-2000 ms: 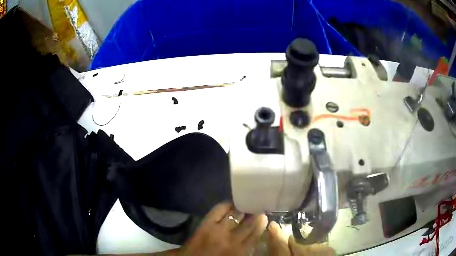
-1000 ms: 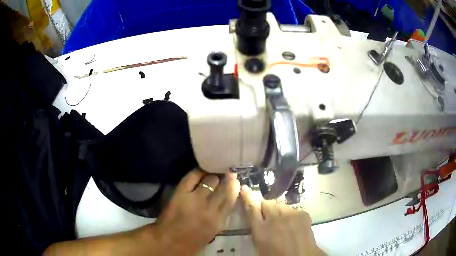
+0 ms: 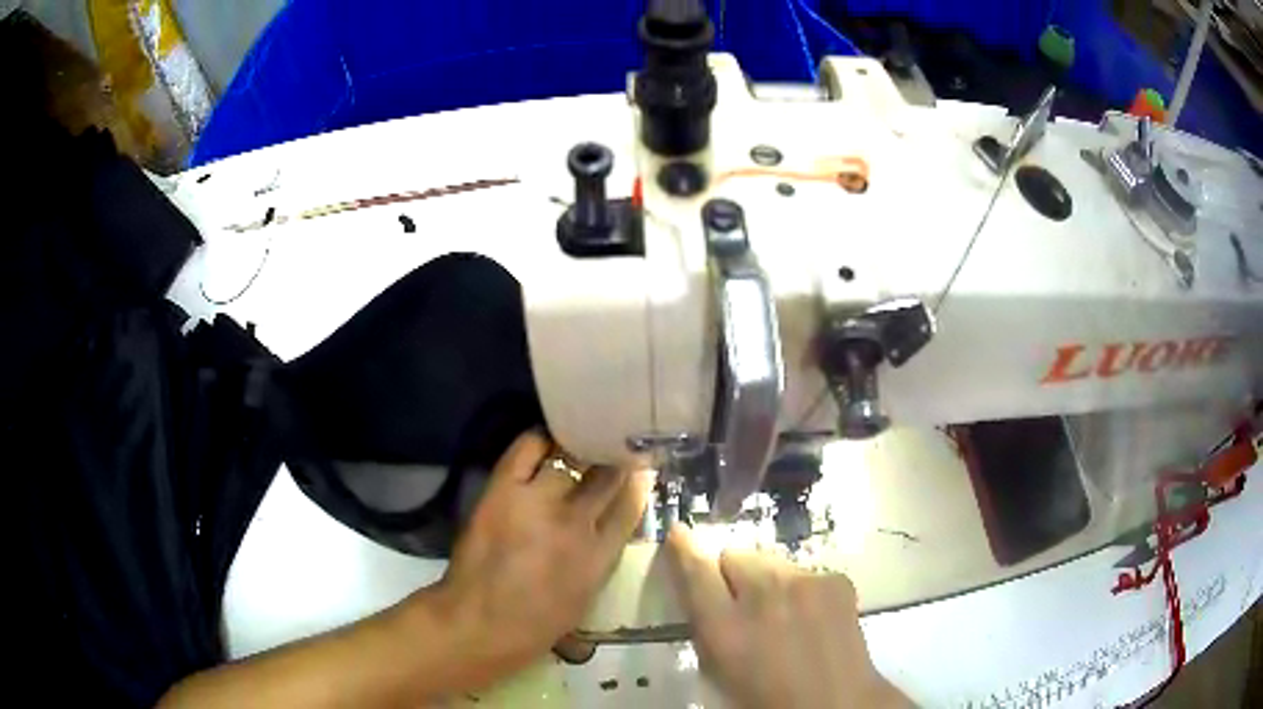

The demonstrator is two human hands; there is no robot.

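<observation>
A black curved fabric piece lies on the white table left of the sewing machine head, with a greyish patch near its lower edge. My left hand, with a ring, is at the fabric's right edge with bent fingers, holding it close to the needle area. My right hand is low in front of the machine, its fingertips together at the presser foot. What lies under the right fingertips is too small and bright to tell. The white machine head hides the fabric's right end.
A large heap of black pieces fills the left side. A dark flat rectangular object lies under the machine arm. Tangled red cord is at right. A thin stick-like strip and black scraps lie behind. Blue bins stand beyond.
The view has shifted, so the machine stands further left in the picture and more of its arm shows. Both hands stay by the needle; more of both hands and my left forearm shows than two seconds ago.
</observation>
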